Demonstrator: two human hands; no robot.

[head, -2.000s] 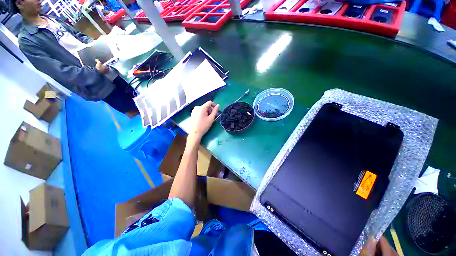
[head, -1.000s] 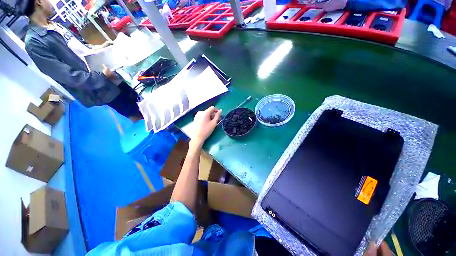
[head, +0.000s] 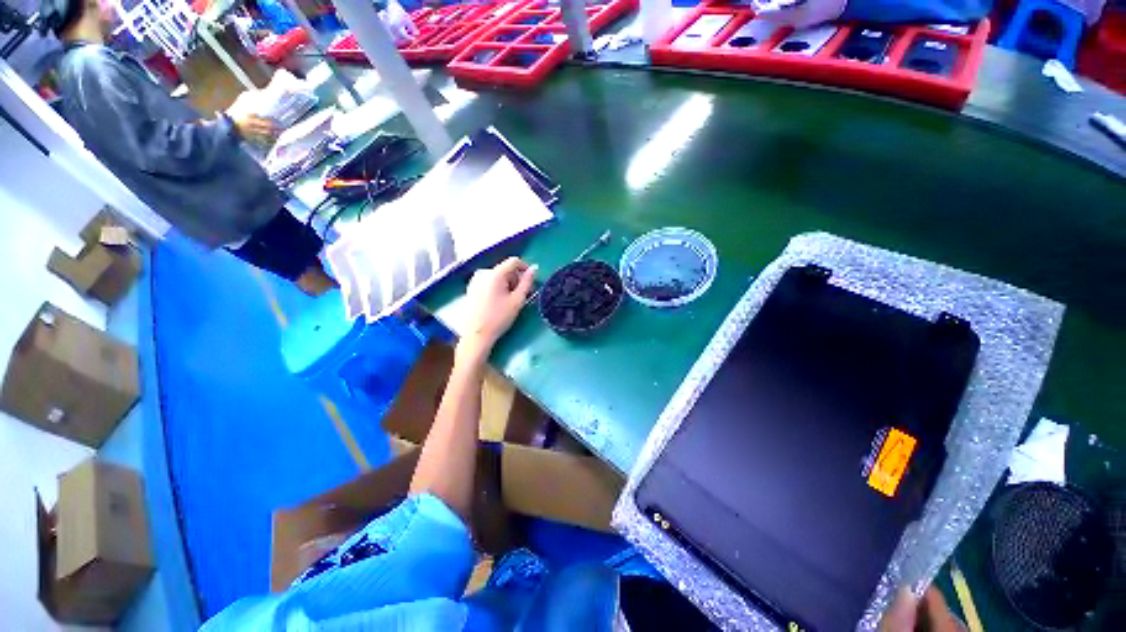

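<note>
A black panel (head: 803,444) with an orange label (head: 892,462) lies flat on a bubble-wrap sleeve (head: 1015,324) on the green bench. My left hand (head: 496,299) rests at the bench edge, left of a dark bowl of small black parts (head: 580,298); its fingers are curled around the end of a thin stick (head: 598,243) that passes behind the bowl. My right hand (head: 920,612) is cut off by the bottom edge of the picture, at the sleeve's lower right corner; what it holds cannot be told.
A clear round dish (head: 668,267) stands beside the bowl. White sheets with dark strips (head: 432,235) fan out at the bench edge. A black mesh tray (head: 1052,553) lies right of the panel. Red trays (head: 815,57) line the back. An open cardboard box (head: 556,486) is below. A person (head: 173,148) stands left.
The person at the left has turned and now holds papers nearer the body. The view has shifted slightly. My left hand stays beside the bowl, and the panel lies as before.
</note>
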